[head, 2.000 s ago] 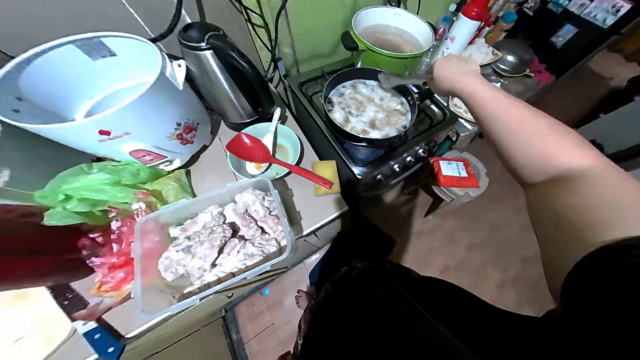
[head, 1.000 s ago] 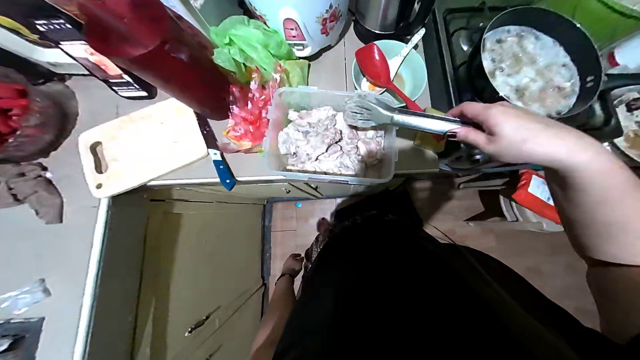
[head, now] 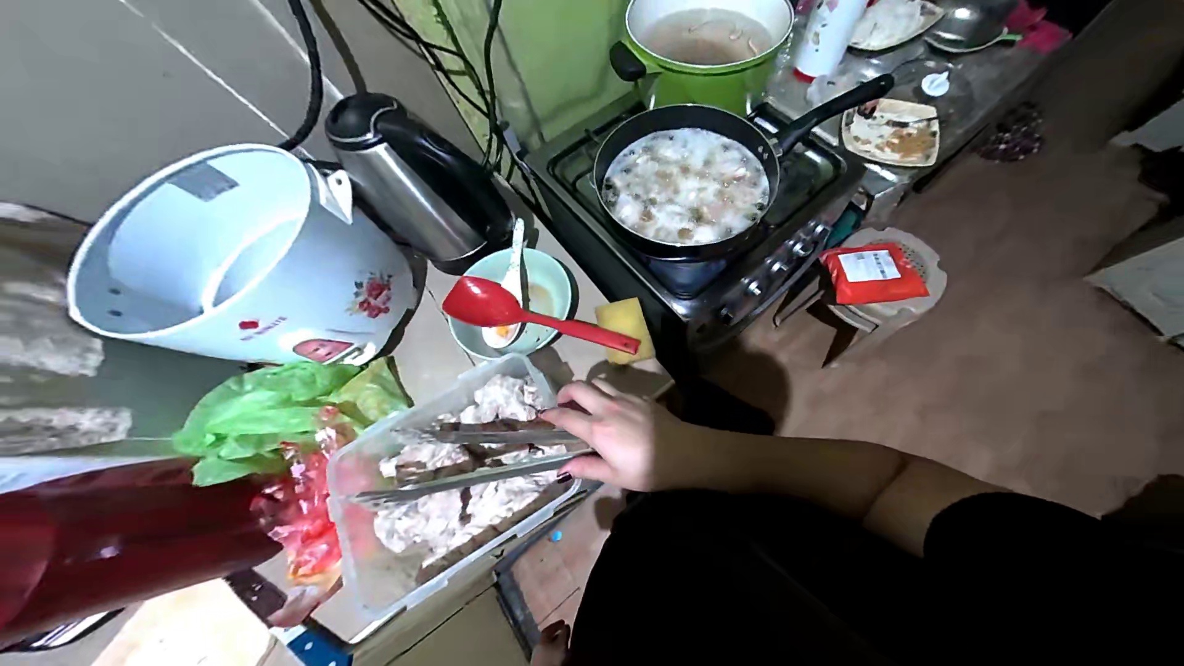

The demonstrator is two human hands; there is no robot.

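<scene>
My right hand (head: 624, 439) grips metal tongs (head: 476, 476) over a clear plastic container (head: 347, 518). The tongs' two arms are spread, reaching in among pale, coated pieces of raw meat (head: 430, 518). Just beyond my hand, a red spoon (head: 481, 303) lies across a light green bowl (head: 546, 277), which also holds a white spoon (head: 514, 268). A yellow sponge (head: 626, 328) touches the red handle. On the stove, a black frying pan (head: 638, 242) contains pieces in bubbling, foamy liquid. I cannot make out my left hand; a sliver of skin at the bottom edge is unclear.
A white rice cooker (head: 370, 268) and a steel kettle (head: 407, 185) stand behind the container. Green plastic (head: 268, 407) and red plastic (head: 310, 518) lie to its left. A green pot (head: 708, 88) sits behind the pan. A red packet (head: 874, 275) rests on a stool (head: 925, 254).
My right hand has moved from beside the pan to the container with the tongs. The tongs' arms, close together one second ago, are now apart among the meat. The view has swung left and back.
</scene>
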